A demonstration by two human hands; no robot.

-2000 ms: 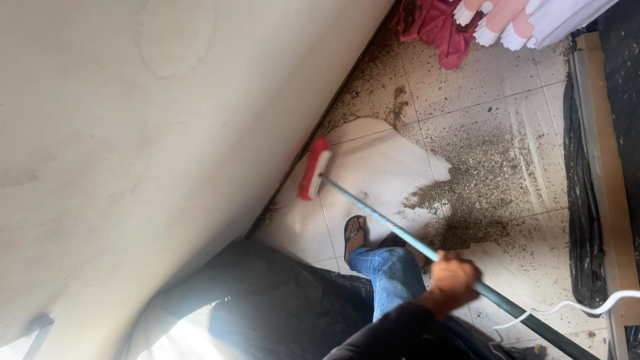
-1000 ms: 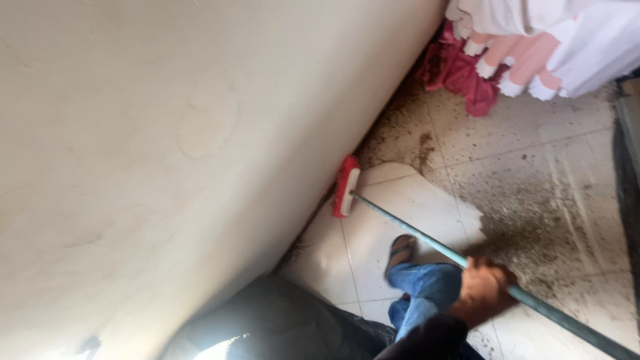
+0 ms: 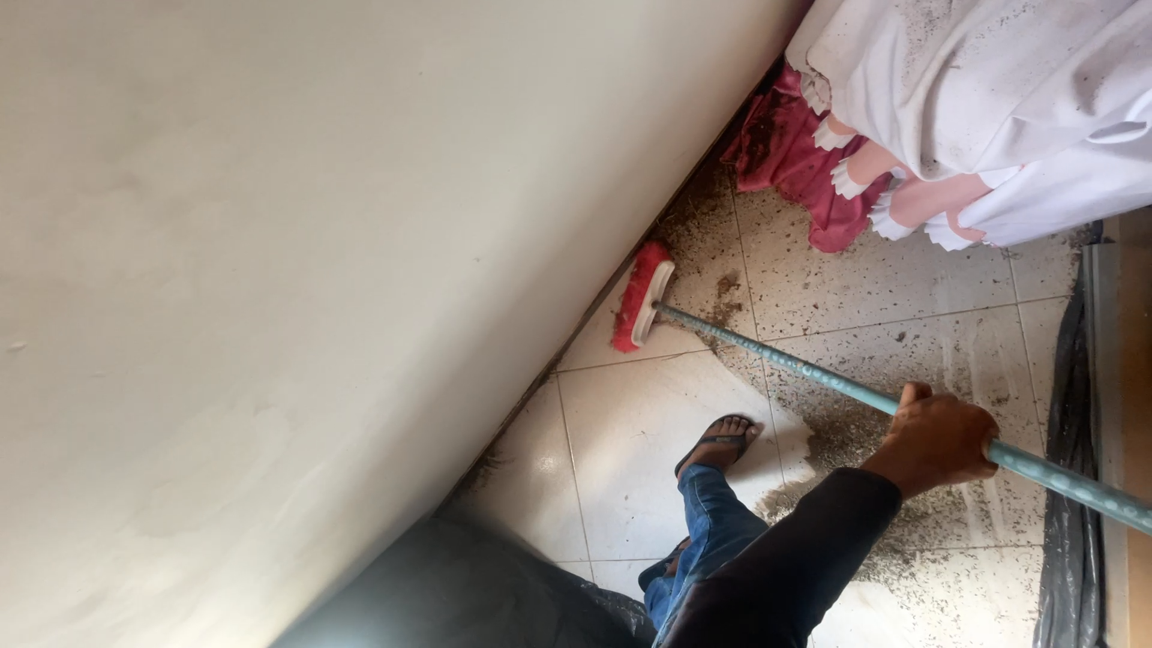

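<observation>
My right hand, in a dark long sleeve, is closed around the blue-green handle of a broom. Its thumb lies toward the brush. The broom head, white with red bristles, rests on the tiled floor close to the foot of the wall. The handle's upper end runs out of view at the right edge. Dark loose dirt is spread over the tiles under the handle and around the hand, with more along the wall above the broom head. My left hand is out of view.
A pale wall fills the left. White and pink fabric hangs at upper right, over a crimson cloth. My sandalled foot stands on the tiles. Black plastic sheeting lies at right; dark material lies below.
The broom head has moved up along the wall's foot, nearer the crimson cloth. My right hand keeps its hold on the handle. The view has shifted toward the wall and fabric.
</observation>
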